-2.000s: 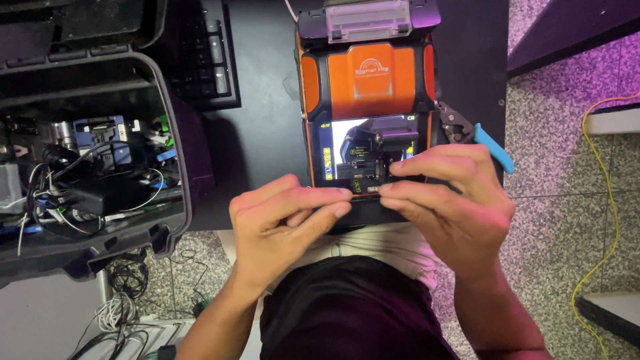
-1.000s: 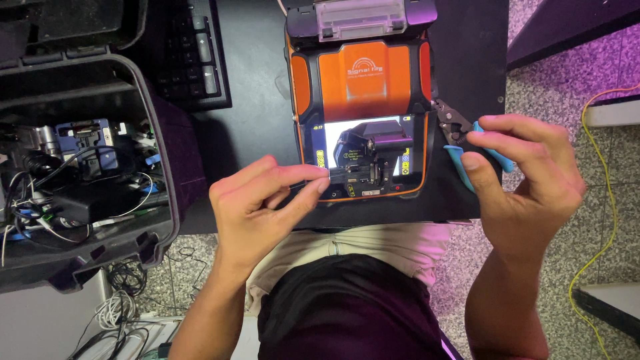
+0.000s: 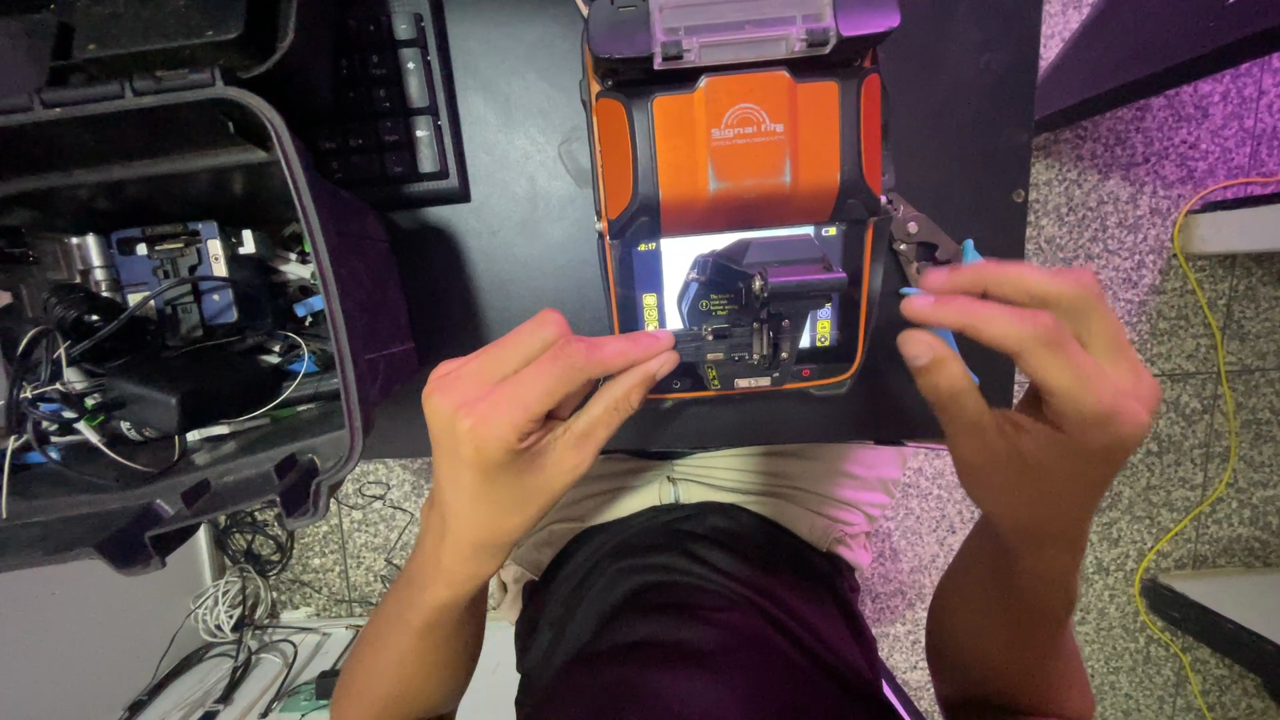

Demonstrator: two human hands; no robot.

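An orange and black fusion splicer (image 3: 750,150) stands on the black table, its screen (image 3: 655,270) lit. Over the screen lies a black fiber cleaver (image 3: 745,315). My left hand (image 3: 530,430) pinches thumb and forefinger at the cleaver's left side, on what looks like a small dark fiber holder (image 3: 688,345); any fiber is too fine to see. To the right of the splicer, my right hand (image 3: 1030,380) is at the blue handles of a fiber stripping tool (image 3: 920,235), fingertips around or just above them; a firm grip cannot be made out.
An open black hard case (image 3: 350,300) at the left holds cables, a blue device (image 3: 180,270) and other parts. Behind it lies a black keyboard (image 3: 425,100). Coiled cables (image 3: 235,600) are at lower left. A yellow cable (image 3: 1215,440) runs down the right over the speckled floor.
My right hand has left the cleaver and moved right to the blue-handled tool. My left hand stays pinched at the cleaver's left side.
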